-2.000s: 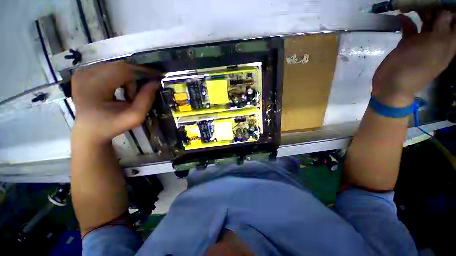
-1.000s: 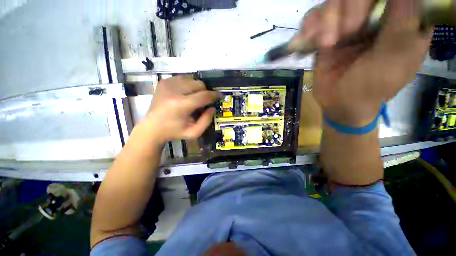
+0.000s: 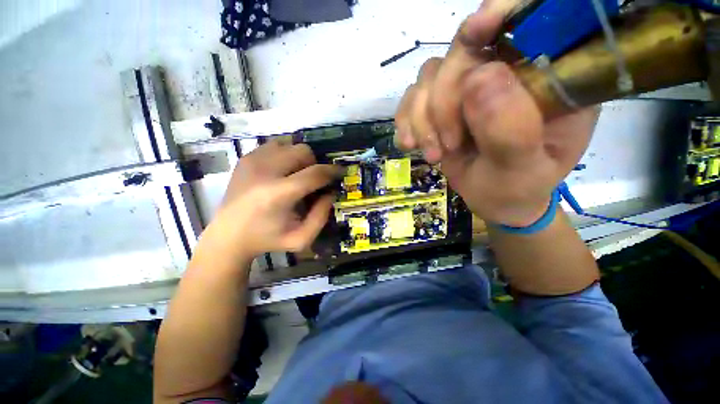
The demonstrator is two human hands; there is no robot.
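Note:
A circuit board panel [image 3: 391, 202] with yellow transformers lies in a black pallet [image 3: 395, 268] on the conveyor line. My left hand [image 3: 280, 197] rests at the pallet's left side, its fingertips at the panel's upper left edge; whether it pinches a part is hidden. My right hand [image 3: 505, 134] is over the pallet's upper right and grips a powered screwdriver [image 3: 624, 59] with a tan-brown body and a blue part. The screwdriver slants down to the left, its tip near the panel's top edge. A blue strap [image 3: 530, 226] is on my right wrist.
A second pallet with a board [image 3: 703, 154] lies at the far right. Metal cross bars [image 3: 162, 150] stand left of the pallet. A long silver rail [image 3: 237, 295] runs along the near side. A thin dark tool [image 3: 403, 54] and a dotted cloth [image 3: 249, 24] lie beyond.
My right hand has brought the screwdriver from the far right to over the panel. My left hand stays at the pallet's left side. The view has shifted, bringing the cloth and second pallet into sight.

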